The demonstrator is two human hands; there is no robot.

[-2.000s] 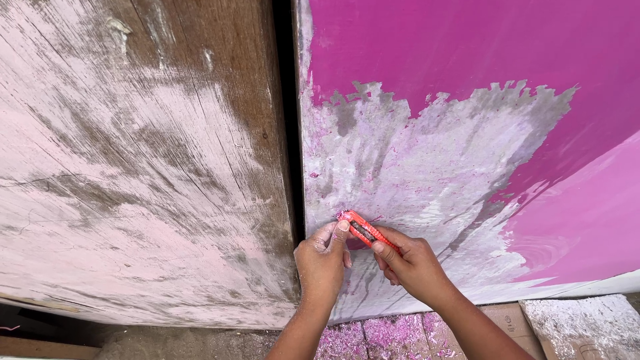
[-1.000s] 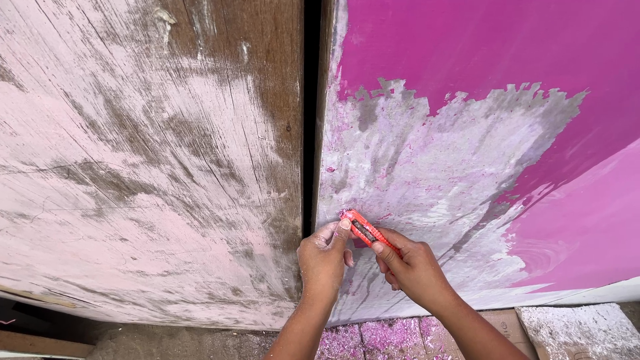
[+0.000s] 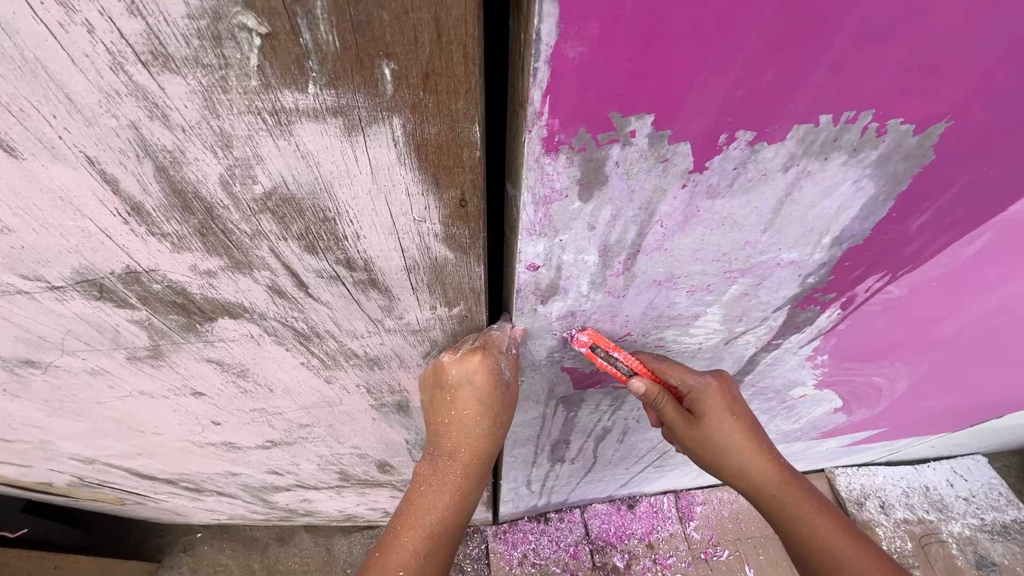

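My right hand [image 3: 696,408] holds an orange-red utility knife [image 3: 612,356], its tip pointing up and left at the scraped, whitish part of a magenta-painted panel [image 3: 720,64]. Pink paint bits cling to the knife's tip. A small magenta patch [image 3: 588,378] shows just below it. My left hand [image 3: 472,384], dusted with pale powder, rests at the gap by the panel's left edge, fingers bent around that edge; its fingertips are partly hidden. It holds no tool that I can see.
A weathered wooden panel [image 3: 304,240] with worn pale pink paint stands on the left, past a dark narrow gap [image 3: 496,160]. Below lie cardboard [image 3: 768,552] strewn with pink paint flakes [image 3: 624,524] and, at lower right, a piece covered in white dust [image 3: 928,504].
My left hand has come away from the knife's tip and moved left to the panel's edge. The knife stays in my right hand.
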